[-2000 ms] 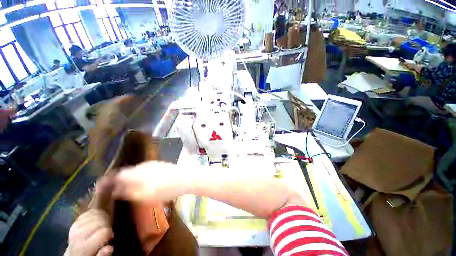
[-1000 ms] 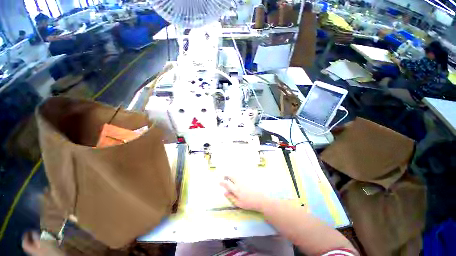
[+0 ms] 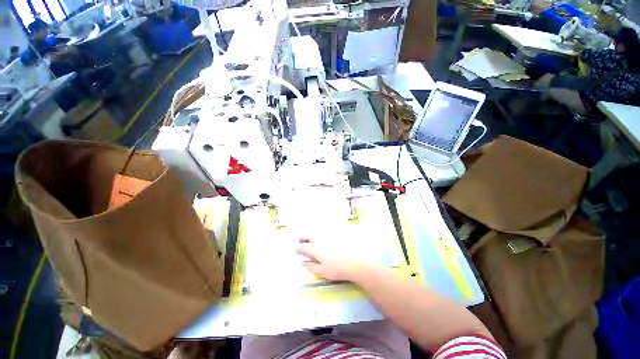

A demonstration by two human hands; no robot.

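A brown tote bag body stands open at the left edge of the machine table. An orange inner patch shows inside its mouth, with a thin dark cord above it. My right hand lies on the brightly lit template plate, fingers pointing left, below the clamp frame; nothing shows in it. The white pattern sewing machine head with a red logo stands behind. My left hand is not in view.
Red-handled snips lie right of the clamp. A white control panel stands at the back right. Brown stacked bags lie to the right of the table. Another person sits at the far right.
My left hand, at the lower left one second ago, has left the picture. The view has shifted, and the bag appears farther left. My right hand stays over the plate.
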